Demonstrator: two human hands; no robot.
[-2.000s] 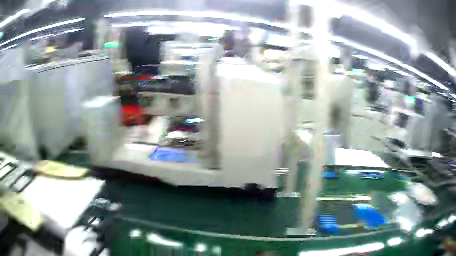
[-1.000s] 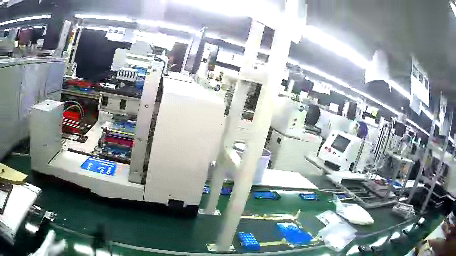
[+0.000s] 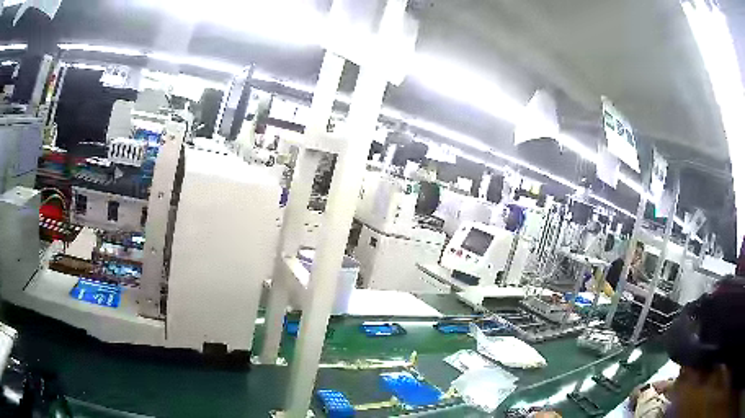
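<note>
Neither of my hands can be made out. Nearest in front is the green belt (image 3: 594, 390), curving along the lower right with black frames (image 3: 605, 382) spaced on it. Beyond the belt's rim lie a bright blue sheet (image 3: 410, 389) and a smaller dotted blue piece (image 3: 334, 402). To their right are a crumpled clear plastic bag (image 3: 484, 387) and a whitish bag (image 3: 511, 351).
A white post (image 3: 333, 220) stands in front of a large white machine (image 3: 220, 253). A machine with a screen (image 3: 476, 242) stands further back. A person's dark-haired head (image 3: 712, 331) is at the right edge. Dark machine parts (image 3: 31, 390) show at the lower left.
The view has turned right; machines and post have shifted left. The white-gloved hand at the lower left is out of view. A person's head has come in at the right.
</note>
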